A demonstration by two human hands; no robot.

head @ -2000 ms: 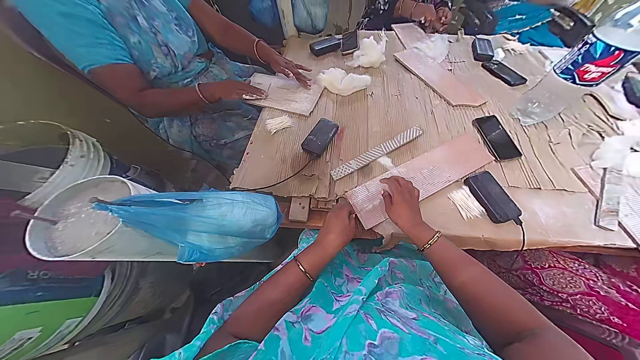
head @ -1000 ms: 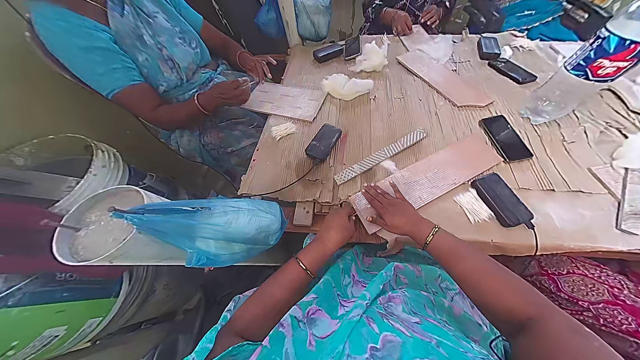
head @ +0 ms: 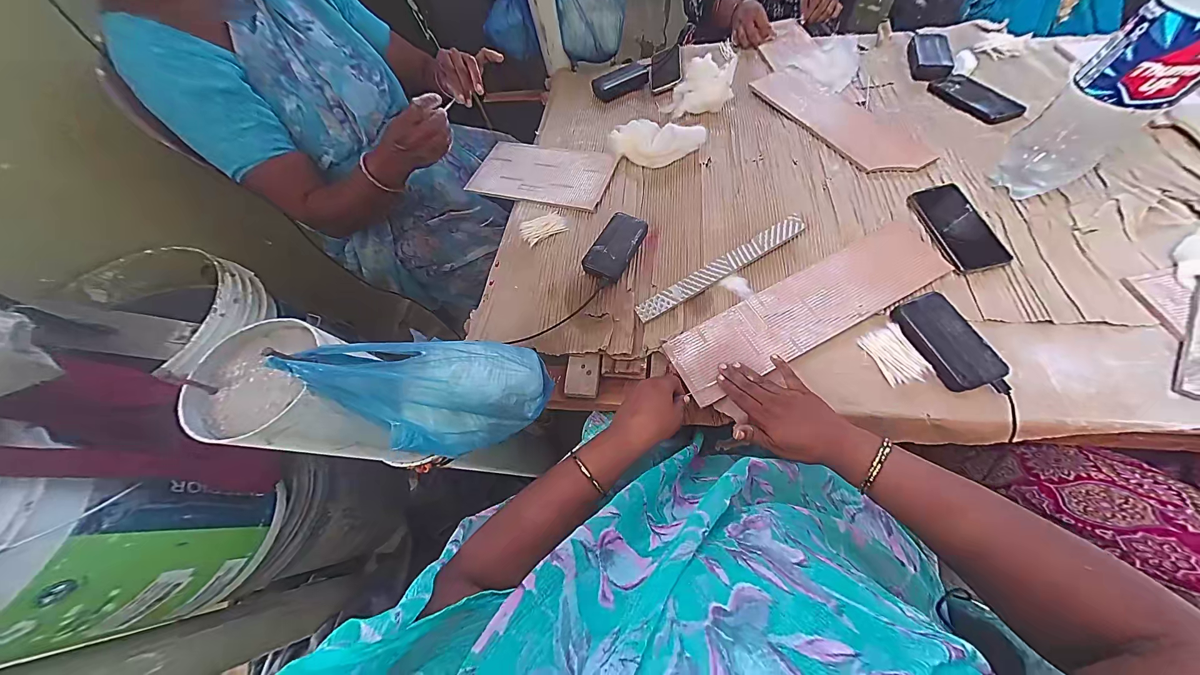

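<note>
A long pinkish ribbed board (head: 834,291) lies slanted on the table in front of me. My right hand (head: 773,403) rests on the board's near end, palm down, fingers extended. My left hand (head: 659,403) is at the near left corner of the board, fingers curled; what it grips is hidden. Beyond the board lies a striped flat strip (head: 722,267), with a small white cotton tuft (head: 737,286) between them. A bundle of thin white sticks (head: 894,354) sits right of the board, beside a black adapter-like box (head: 950,341) with a cable. A black phone (head: 958,227) lies near the board's far end.
Corrugated cardboard (head: 741,187) covers the table. At left, a co-worker holds both hands above a board (head: 544,174). White cotton (head: 656,142), another black box (head: 615,246) and a plastic bottle (head: 1078,131) stand or lie about. A blue plastic bag (head: 441,389) rests by a white bucket (head: 248,384).
The co-worker's hands have come up off the board at left. My right hand has flattened out over the board's near end; my left hand remains at its corner.
</note>
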